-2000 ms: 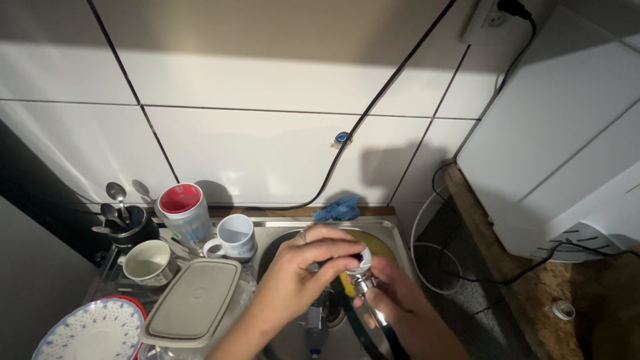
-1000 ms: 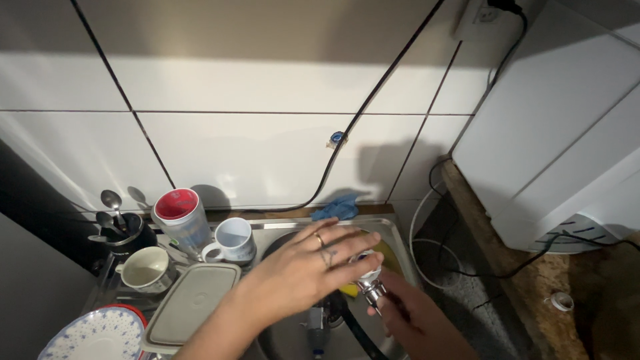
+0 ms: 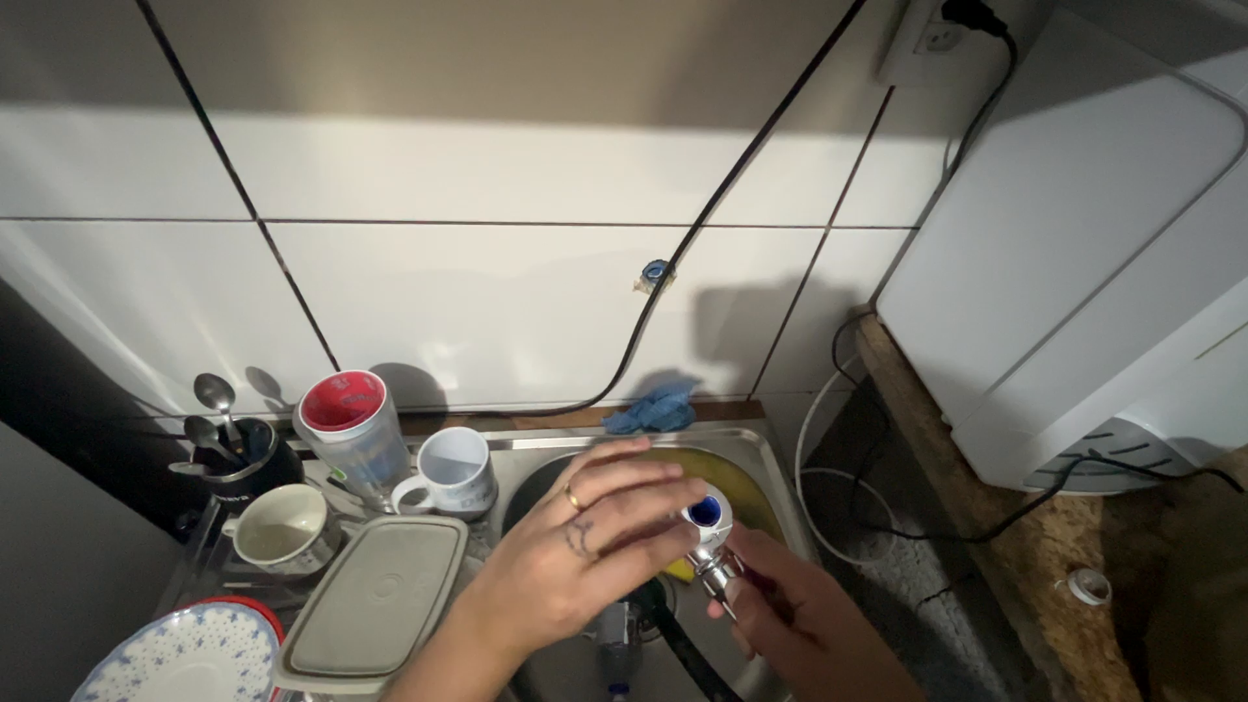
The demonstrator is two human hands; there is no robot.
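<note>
Above the steel sink point(image 3: 760, 439), my right hand point(image 3: 780, 604) grips a chrome tap fitting point(image 3: 717, 568) by its lower part. The fitting's round white end, with a blue hole, faces up. My left hand point(image 3: 595, 536) is spread over the basin with its fingertips at the left side of that end; whether it presses on it is hard to tell. Below the hands a clear plastic bottle point(image 3: 619, 643) and a black handle point(image 3: 687, 648) lie in the basin, and something yellow is partly hidden behind the fingers.
Left of the basin stand a white mug point(image 3: 456, 473), a red-lined cup point(image 3: 346, 414), a cream cup point(image 3: 283, 531), a spoon holder point(image 3: 249, 463), a lidded container point(image 3: 380, 595) and a patterned plate point(image 3: 185, 658). A blue cloth point(image 3: 653, 408) lies behind. A black cable point(image 3: 741, 166) crosses the tiles.
My left hand has shifted off the top of the fitting toward its left side, and the blue hole now shows. My right hand has kept its hold on the fitting.
</note>
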